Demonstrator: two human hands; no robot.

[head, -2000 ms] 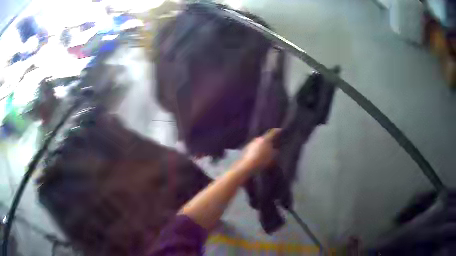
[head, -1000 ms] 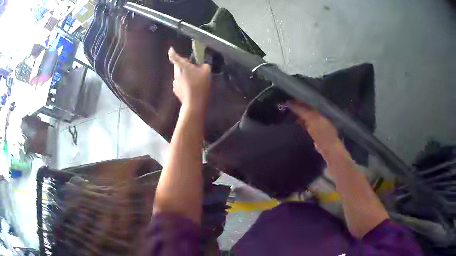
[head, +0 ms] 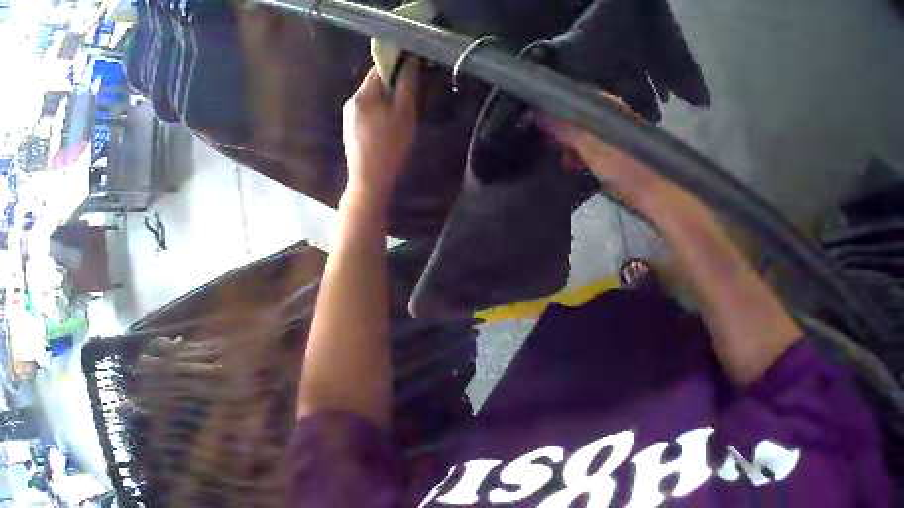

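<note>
A dark garment (head: 510, 233) hangs tilted below the rail (head: 595, 114), its dark collar opening near the bar. My right hand (head: 585, 144) is at this collar, gripping the cloth, with its fingertips partly hidden in the dark folds and close under the rail. My left hand (head: 382, 124) is raised to the rail further left, its fingers at a pale piece (head: 388, 62) beside a dark strip; whether they grip it is unclear. A thin metal hook (head: 470, 62) sits over the rail between my hands.
Dark garments (head: 287, 109) hang densely behind my left hand. Another packed row (head: 238, 397) stands at lower left, and more dark garments (head: 872, 238) are at the right edge. Cluttered worktables lie at far left. A yellow line (head: 555, 301) and a sandalled foot (head: 635, 271) show below.
Both hands now appear higher in the view. The left hand's fingers have come together at the pale piece. The garment at my right hand hangs narrower, and the purple top's lettering has come into view.
</note>
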